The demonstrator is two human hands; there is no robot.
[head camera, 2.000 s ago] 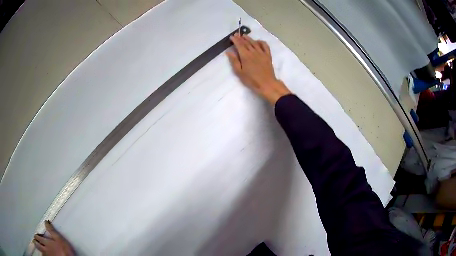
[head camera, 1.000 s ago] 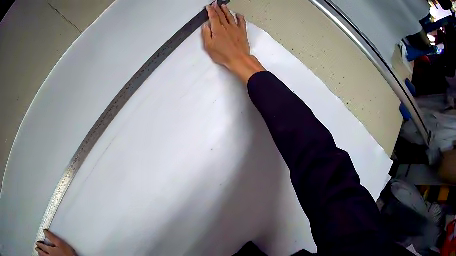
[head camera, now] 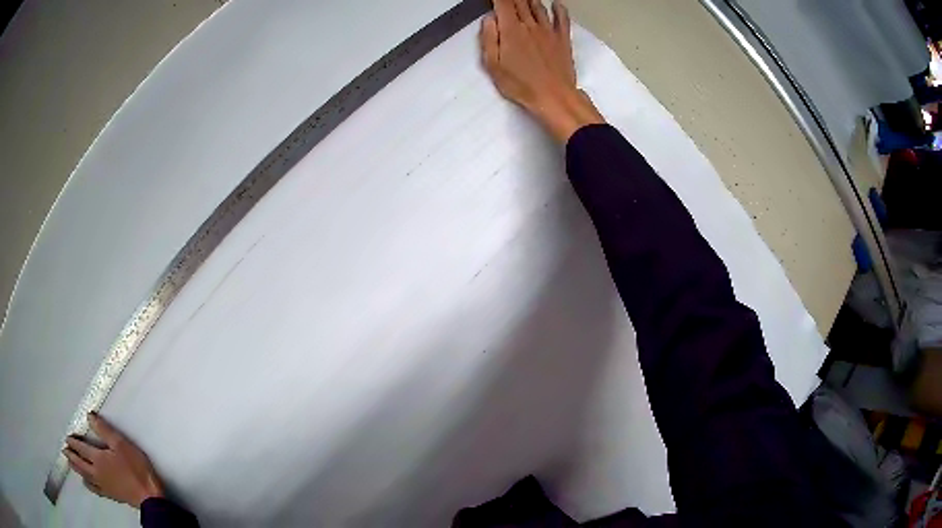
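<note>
A long steel ruler (head camera: 243, 188) lies across the large white sheet (head camera: 413, 268), looking curved from the lens. Its near end shines at the lower left; its far end is cut off by the top edge. My left hand (head camera: 112, 466) rests with its fingers on the ruler near the near end. My right hand (head camera: 529, 54) lies at the ruler's far end, its fingertips at the top edge of the picture. Whether a pen is in it cannot be seen. Faint ruled lines show on the sheet to the right of the ruler.
The beige tabletop (head camera: 759, 175) shows beyond the sheet's right edge and at the upper left. A metal rail (head camera: 821, 139) runs along the table's right side. Grey sheet material (head camera: 862, 52) lies beyond it, with clutter at the lower right.
The view has shifted. The ruler's near end now shows below my left hand. The pen tip and the ruler's far end, seen two seconds ago, are out of view.
</note>
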